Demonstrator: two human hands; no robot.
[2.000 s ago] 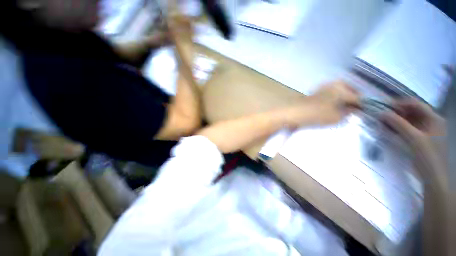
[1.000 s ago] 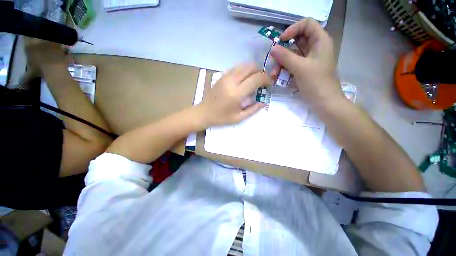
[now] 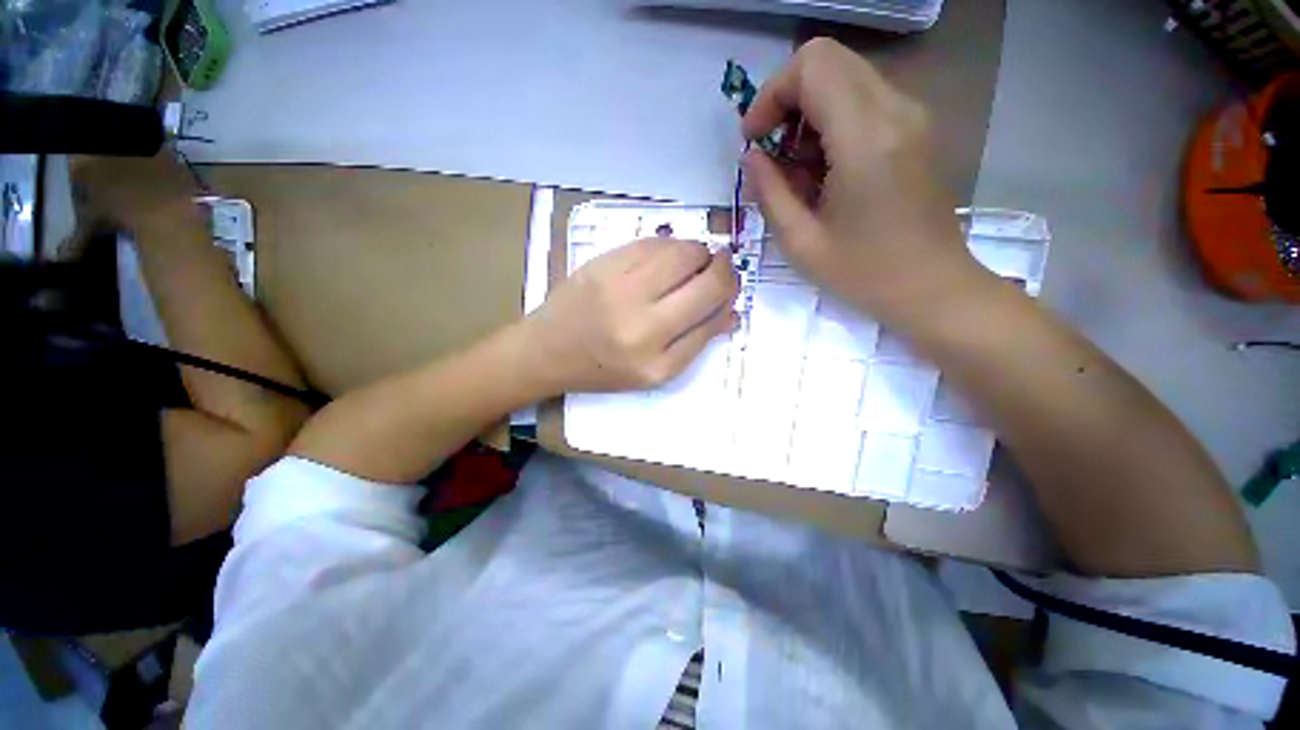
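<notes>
The white plastic housing (image 3: pixel 855 407) lies open on brown cardboard in front of me, its ribbed inside facing up. My right hand (image 3: pixel 834 171) holds a green circuit board (image 3: pixel 736 86) above the housing's far edge; one end sticks out past my fingers. Thin dark and red lead wires (image 3: pixel 737 200) run down from it to my left hand. My left hand (image 3: pixel 649 314) rests low over the left half of the housing, fingertips closed at the wire ends. The small board there is mostly hidden by my fingers.
A neighbour's arm (image 3: pixel 228 314) and a dark electric screwdriver (image 3: pixel 86 126) are at the left, by a part-filled housing (image 3: pixel 231 228) and a small green box (image 3: pixel 193 43). Stacked housings (image 3: pixel 855 12) lie beyond. An orange dish (image 3: pixel 1212 214) and basket (image 3: pixel 1240 36) are at the right.
My left hand has lowered onto the housing with the small board. My right hand has shifted slightly left with the larger board. The neighbour's screwdriver has moved left.
</notes>
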